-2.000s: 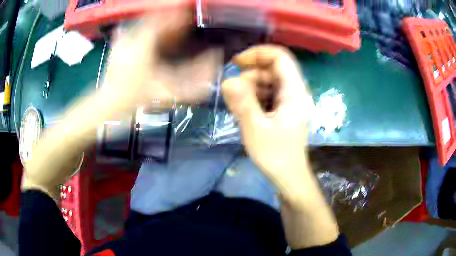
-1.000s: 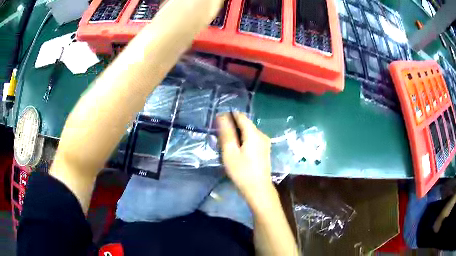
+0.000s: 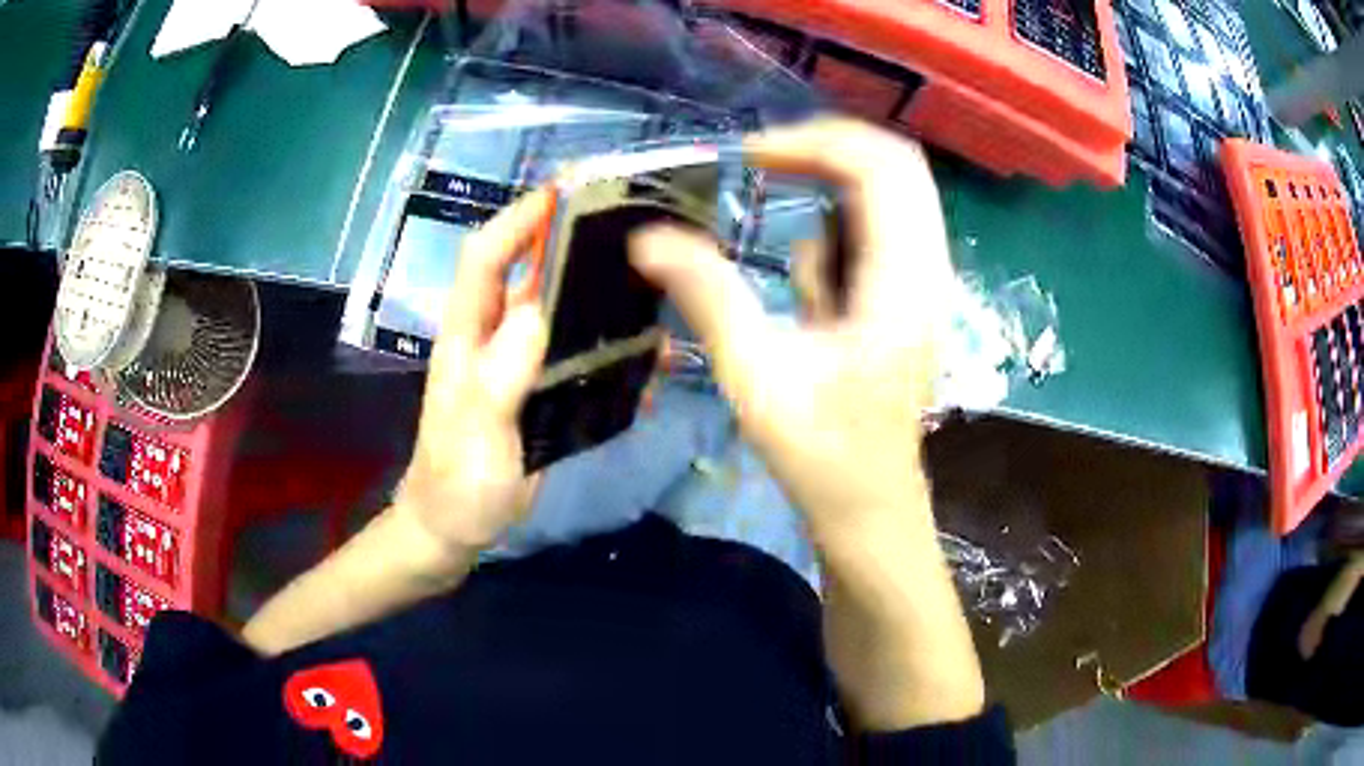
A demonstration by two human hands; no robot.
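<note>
My left hand (image 3: pixel 476 392) holds a keypad phone (image 3: pixel 603 307), tilted, its dark screen and black key area facing me, an orange edge along its left side. My right hand (image 3: pixel 820 317) is over the phone's upper right part, with thumb and fingertips at its face and top edge. A thin pale strip shows across the phone's top; blur hides whether it is film. I cannot tell whether the right hand holds tweezers. The clear lens tray (image 3: pixel 412 258) with black-framed lenses lies behind and left of the phone.
Red phone trays (image 3: pixel 1032 127) stand at the back. Another red tray (image 3: pixel 1289 322) is at right. Film scraps (image 3: pixel 999 341) lie on the green mat. An open carton (image 3: pixel 1114 524) is below. A fan (image 3: pixel 108 270) and a red tray (image 3: pixel 207 509) are at left. A person's arm shows far right.
My left hand has come back from the trays with a phone in it. My right hand has moved up from the lens tray to the phone. The view has shifted.
</note>
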